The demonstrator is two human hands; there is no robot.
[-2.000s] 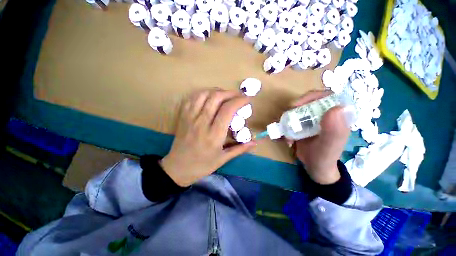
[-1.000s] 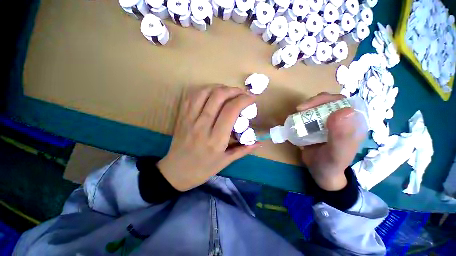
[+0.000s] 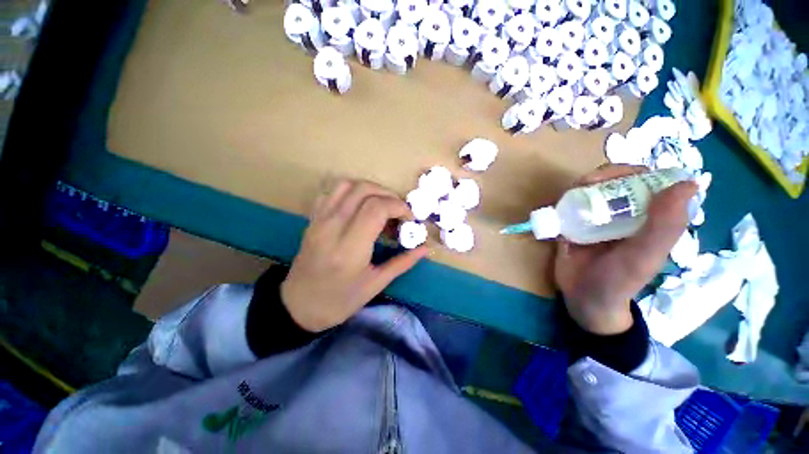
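Observation:
My left hand is on the cardboard's near edge, with one white cylindrical part between thumb and index finger. Just right of it, several white cylindrical parts with white tops stand in a tight cluster. Another part stands alone behind them. My right hand is shut on a clear-white glue bottle. The bottle lies nearly level, its blue-green needle tip pointing left, clear of the cluster. My left hand's lower fingers are partly hidden and blurred.
Rows of upright cylindrical parts fill the back of the cardboard sheet. Loose white pads lie right of it, beside a crumpled white wipe. A yellow tray of white pieces is at far right. Blue crates are below the bench.
The bottle tip has drawn back to the right from the near parts. My left hand has uncovered more of the cluster, and one part now stands apart at its fingers. The view has shifted.

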